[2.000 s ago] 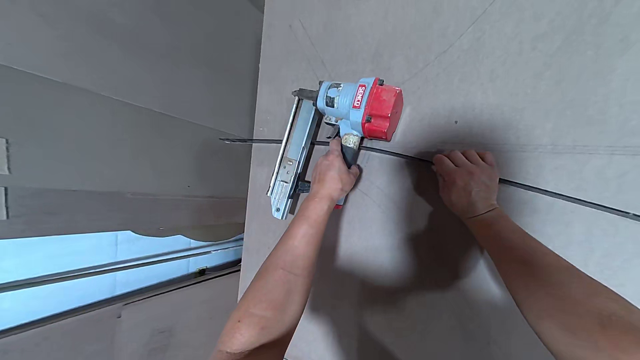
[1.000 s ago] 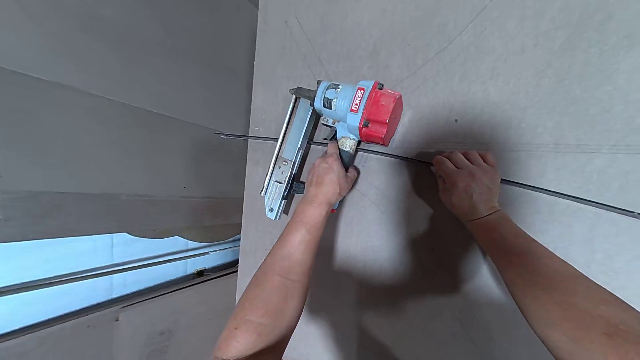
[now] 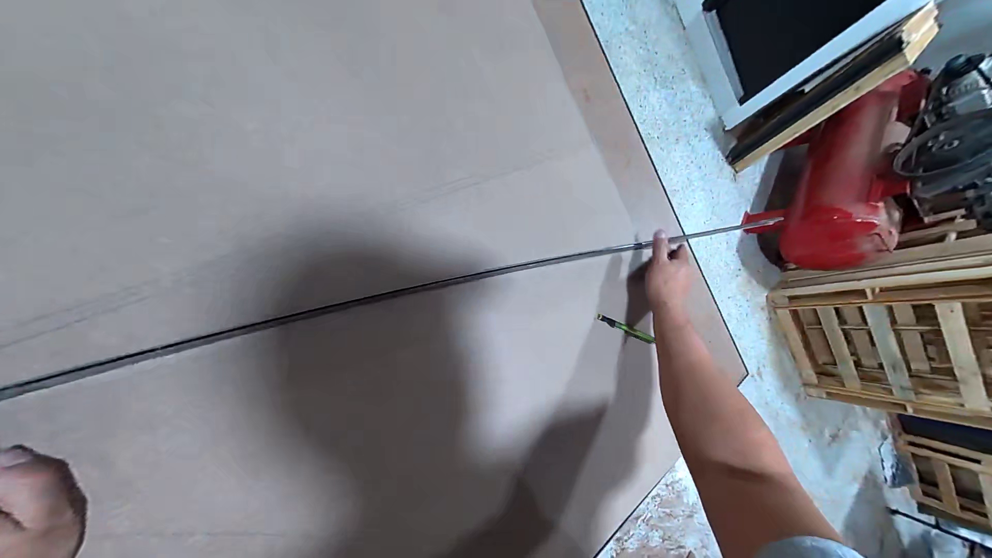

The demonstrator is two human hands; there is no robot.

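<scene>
A long thin dark strip [image 3: 403,291] crosses the pale flat board [image 3: 194,178] from the left edge of the view and runs out past the board's right edge. My right hand [image 3: 668,279] holds the strip near that edge, the fingers on it. My left hand [image 3: 39,500] is at the lower left corner, curled and partly cut off, below the strip and apart from it; whether anything is inside it is hidden. A green and black pen or marker [image 3: 628,328] lies on the board beside my right forearm.
Beyond the board's right edge is a speckled floor [image 3: 651,93]. A red air compressor [image 3: 841,186] stands there, with wooden pallets [image 3: 891,341] below it in view. A framed dark panel [image 3: 790,39] and wooden boards [image 3: 837,85] are at the upper right.
The view has swung far to the board's other end. My left hand has let go of the Senco stapler, which is out of view. My right hand is now near the board's right edge.
</scene>
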